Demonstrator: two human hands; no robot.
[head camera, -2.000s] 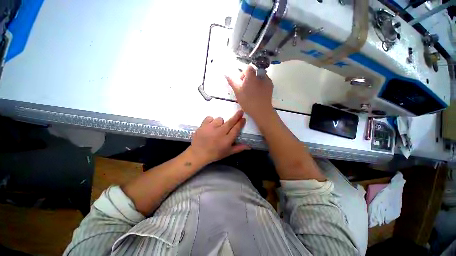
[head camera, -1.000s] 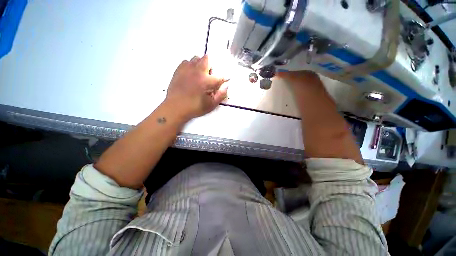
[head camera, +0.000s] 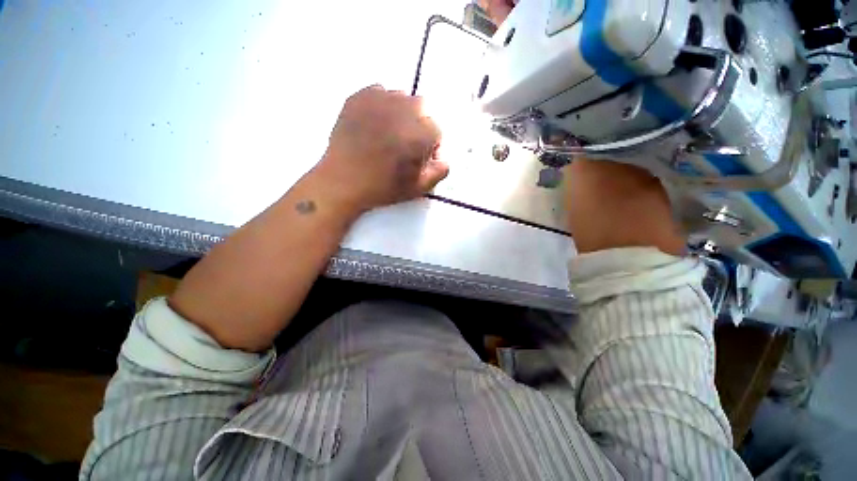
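Note:
The white sewing machine head (head camera: 648, 103) with blue stripes stands at the right. Its presser foot and needle area (head camera: 517, 127) is under bright light. My left hand (head camera: 385, 146) rests on the machine bed left of the needle area, fingers curled in; glare and the curl hide whether it holds anything. My right forearm passes under the machine arm, which hides most of that hand. A small patch of skin, seemingly the fingers of my right hand (head camera: 496, 9), shows behind the head at the top edge. What it touches is hidden.
The white tabletop (head camera: 141, 103) extends left, with a grey measuring tape (head camera: 122, 220) along its front edge. A dark display (head camera: 799, 256) is on the machine's right end. Wooden surfaces (head camera: 56, 413) lie below the table.
The view has moved closer to the machine head. My right arm has reached further in behind the head. My left hand has moved from the front edge onto the bed and its fingers have curled.

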